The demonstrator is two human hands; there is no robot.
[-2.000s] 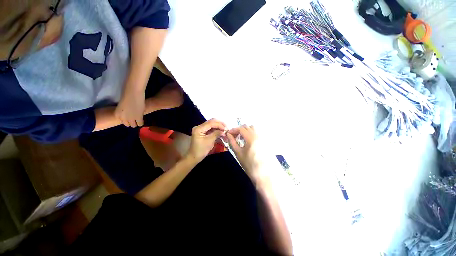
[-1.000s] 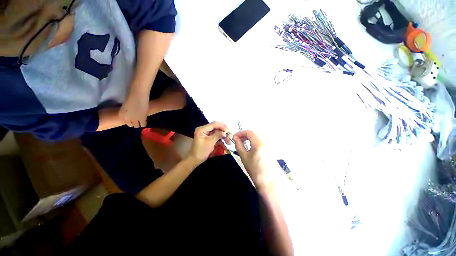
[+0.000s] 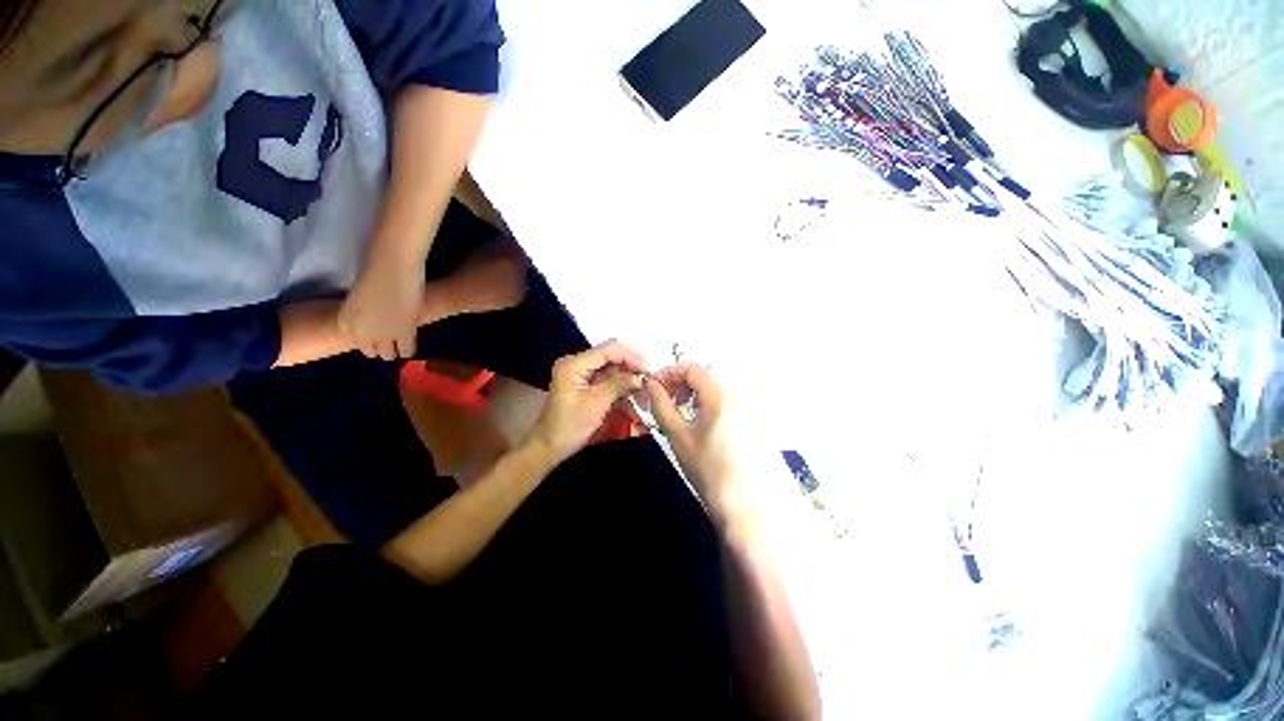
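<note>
My left hand (image 3: 575, 402) and my right hand (image 3: 697, 423) meet at the near edge of the white table, fingertips close together. Between them is a small, thin lead wire (image 3: 644, 404), pale, with a tiny dark spot at the fingertips. Its exact shape is too small to tell, and the fingers hide part of it. A harness piece with a dark block (image 3: 798, 469) lies on the table right of my right hand. Another piece with a dark block (image 3: 967, 554) lies further right.
A small wire loop (image 3: 801, 217), a harness bundle (image 3: 915, 127), grey-white cables (image 3: 1127, 296) and a smartphone (image 3: 693, 57) lie on the table (image 3: 592, 183). A black ring (image 3: 1081, 64) and orange item (image 3: 1180, 116) are upper right. A person (image 3: 183, 211) sits at left, forearms crossed.
Since two seconds ago the view has shifted slightly. My right fingertips spread a little from the left ones, then came back close to them. The loose pieces stay in place on the table.
</note>
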